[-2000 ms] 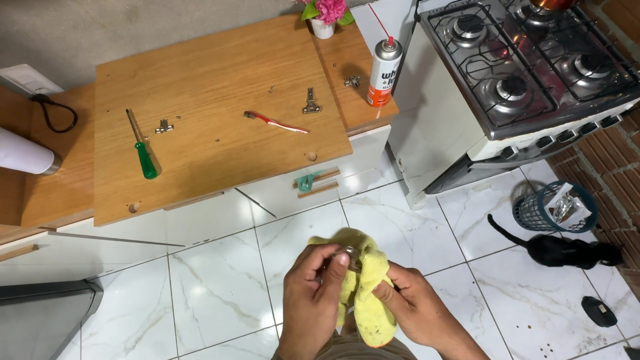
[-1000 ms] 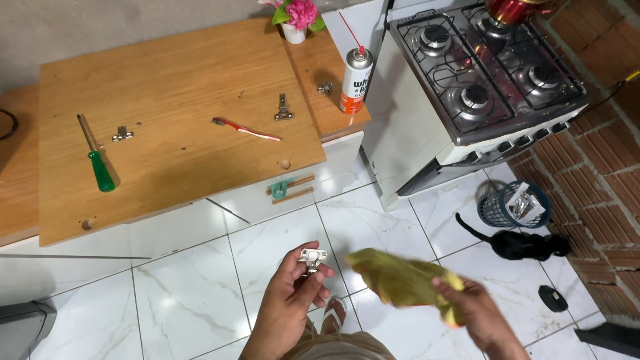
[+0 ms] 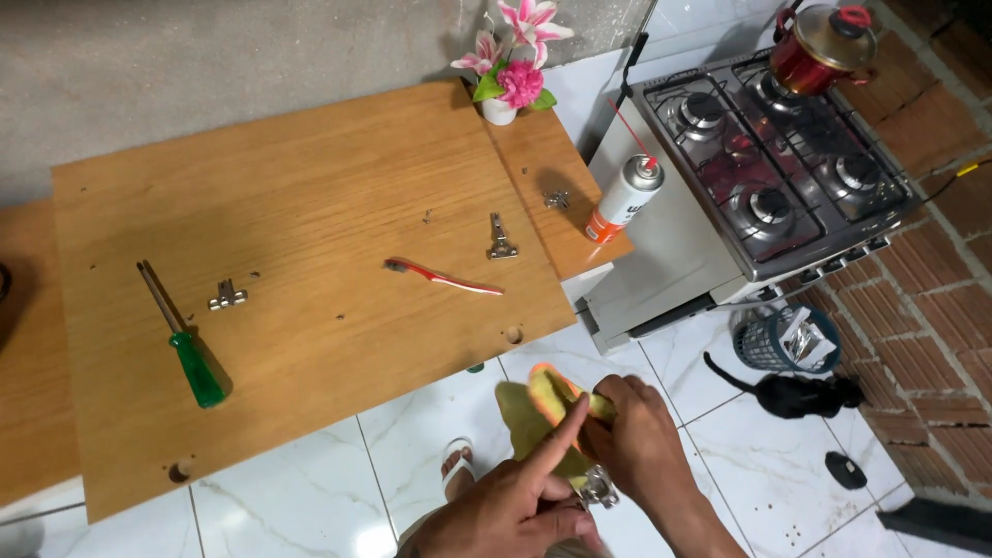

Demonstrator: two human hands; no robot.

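Note:
My left hand [image 3: 527, 496] holds a metal cabinet hinge [image 3: 597, 488] between thumb and fingers, its index finger extended toward the cloth. My right hand [image 3: 639, 426] grips a yellow cloth with an orange edge [image 3: 546, 395], just above the hinge. On the wooden panel [image 3: 310, 194] lie a green-handled screwdriver [image 3: 198, 370], a hinge [image 3: 227, 295] beside it, a red and white toothbrush [image 3: 446, 280] and another hinge [image 3: 501, 237]. Small screws [image 3: 427, 217] are scattered there. A spray can with a red straw [image 3: 625, 199] stands at the right, near a metal hinge part [image 3: 556, 199].
A gas stove [image 3: 767, 178] with a red pot [image 3: 823, 50] stands right of the counter. A potted artificial flower [image 3: 500, 109] is at the wall. On the tiled floor are a plastic basket [image 3: 748, 345], a black cat [image 3: 806, 394] and a dark object [image 3: 845, 470].
My right hand has brought the cloth in beside my left hand, which still holds the hinge; one second ago they were apart. The view has shifted, showing the panel larger.

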